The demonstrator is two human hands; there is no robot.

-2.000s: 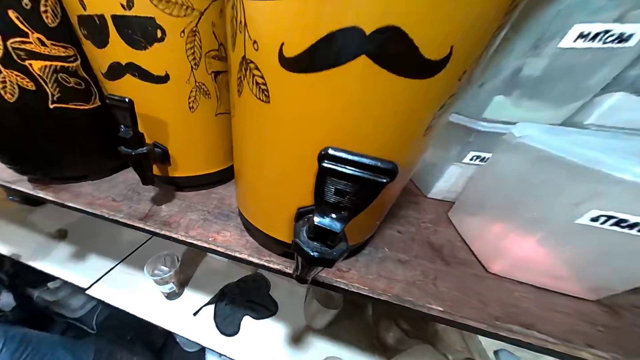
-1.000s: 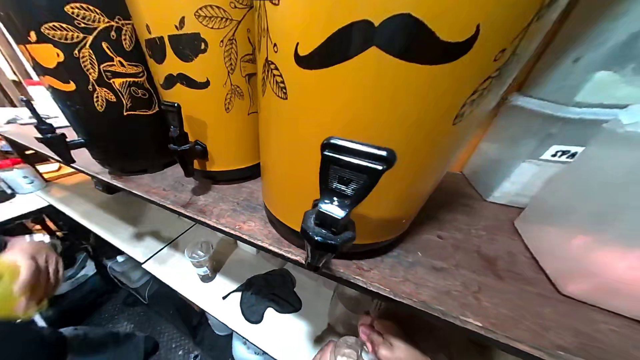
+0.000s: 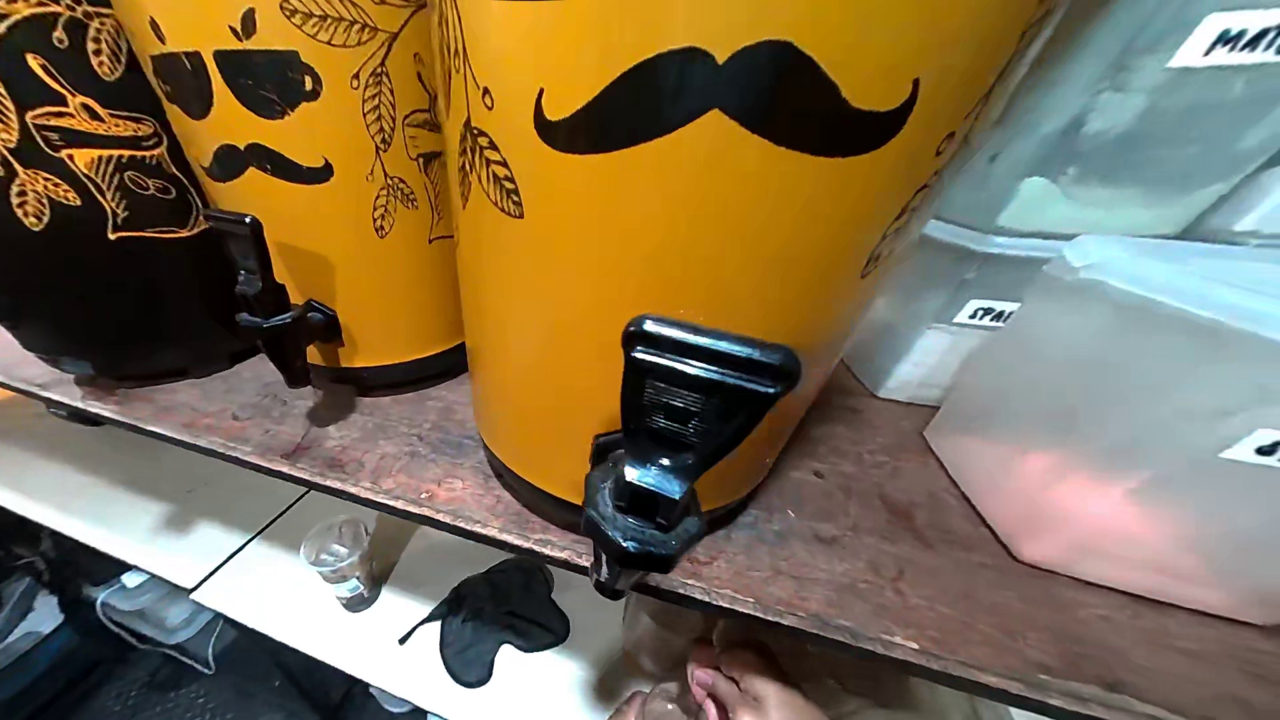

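Note:
At the bottom edge, below the wooden shelf, my right hand [image 3: 742, 684] has its fingers bent at a clear, rounded item [image 3: 668, 702], perhaps a plastic cup. Only a fingertip or so of my left hand [image 3: 630, 706] shows, on the left side of that same item. Another clear container [image 3: 665, 632] is just behind them, partly under the shelf edge. Above my hands, a black spigot [image 3: 650, 500] juts from a large yellow drink dispenser [image 3: 650, 250] painted with a black moustache. A black cloth item [image 3: 503, 620] lies on the white surface to the left of my hands.
A second yellow dispenser [image 3: 380, 290] and a black one [image 3: 110, 290] stand to the left on the wooden shelf [image 3: 820, 560]. Translucent labelled containers [image 3: 1120, 450] are at the right. A clear plastic cup [image 3: 342, 565] stands on the lower white surface [image 3: 270, 585].
Both hands were out of sight two seconds ago and came into view at the bottom one second ago. Another person's hand, seen at the left one second ago, is out of view. The view has shifted.

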